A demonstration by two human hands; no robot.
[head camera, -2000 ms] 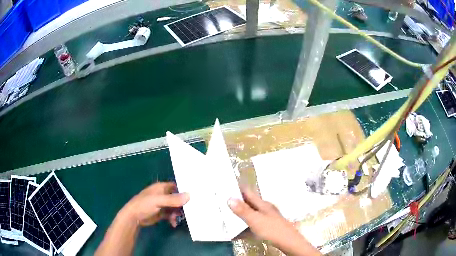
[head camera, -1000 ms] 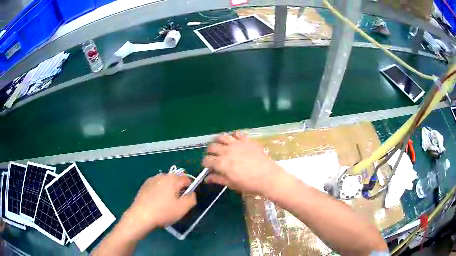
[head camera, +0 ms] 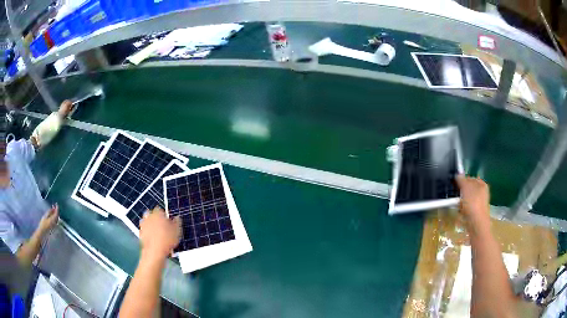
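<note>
A dark solar panel [head camera: 428,168] with a white border is in my right hand [head camera: 474,194], held by its right edge over the conveyor's near rail; it is slightly blurred. A small white lump, possibly the cable, shows at its upper left edge. My left hand [head camera: 160,231] is at the left side of the nearest panel [head camera: 200,208] of a fanned group on the green bench. A white strip shows under that panel's lower edge. My left fingertips are partly hidden, so I cannot tell if they grip it.
The cardboard mat [head camera: 429,273] lies at right with a white sheet [head camera: 463,282]. A metal rail [head camera: 280,169] borders the green conveyor [head camera: 205,105]. Another person [head camera: 22,192] stands at left, one hand over the conveyor. A large panel [head camera: 457,70], bottle [head camera: 278,43] and white roll [head camera: 384,54] lie on the far bench.
The view has swung left. My right hand has carried the panel from the bench out towards the conveyor, face up. My left hand has let go of it and moved left to the fanned panels.
</note>
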